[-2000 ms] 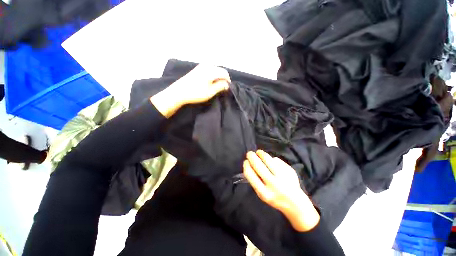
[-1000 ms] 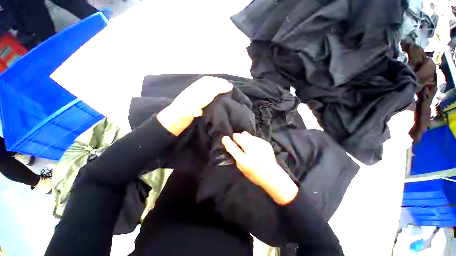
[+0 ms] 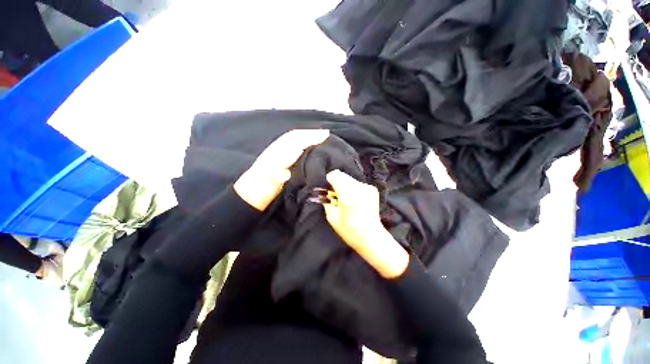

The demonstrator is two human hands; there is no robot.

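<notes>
A black garment (image 3: 449, 242) lies bunched and spread at the near side of the white table (image 3: 235, 50). My left hand (image 3: 285, 165) grips a fold of it, with the fingertips partly hidden in the cloth. My right hand (image 3: 356, 213) is just to the right and holds small thread snips (image 3: 324, 195), yellow-orange with dark blades pointing left over the cloth. A puckered seam (image 3: 385, 167) shows beyond my right hand. Any loose thread is too fine to see.
A large black garment pile (image 3: 463, 85) lies at the far right, with a brown garment (image 3: 591, 106) beyond it. Blue bins (image 3: 57, 185) stand left and right of the table. Light green cloth (image 3: 114, 227) hangs at lower left. Another person's hand (image 3: 51, 264) shows at the left edge.
My left hand has moved toward my right hand, bunching the cloth between them. The snips now show plainly at my right fingertips. The view has shifted, bringing more of the left bin in.
</notes>
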